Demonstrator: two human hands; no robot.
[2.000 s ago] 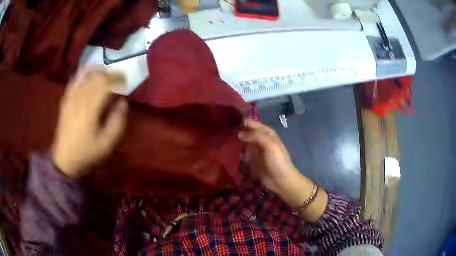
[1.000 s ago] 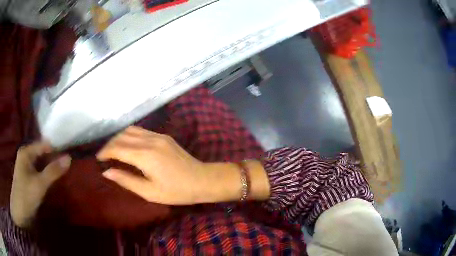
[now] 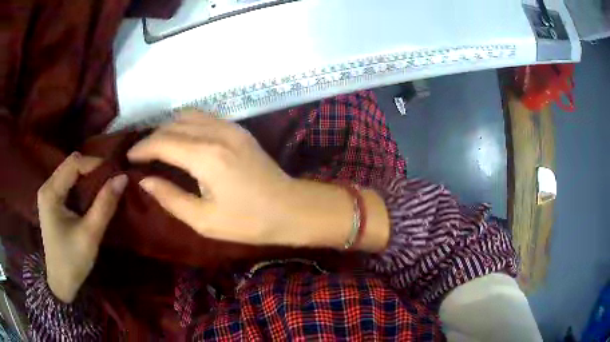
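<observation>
The dark red-brown garment piece (image 3: 174, 230) lies limp over my lap and up the left side, against the table's front edge. My left hand (image 3: 77, 224), at the lower left, holds a fold of it between thumb and fingers. My right hand (image 3: 217, 177) reaches in from the right, back of the hand up, and holds the same cloth just beside the left fingertips. The two hands nearly meet. The exact edge between the fingertips is dark and partly hidden by the fingers.
The white machine table (image 3: 281, 40) crosses the top, with a printed ruler (image 3: 301, 79) along its front edge. A grey tray (image 3: 550, 30) with a dark tool is at its right end. A red plastic bag (image 3: 543, 85) hangs above a wooden bench (image 3: 532, 147). Red-navy checked cloth (image 3: 328, 304) covers the lap.
The cloth has come down from the table's front edge to the lap. My right hand has moved left, beside my left hand. The phone has left the view as the camera turned.
</observation>
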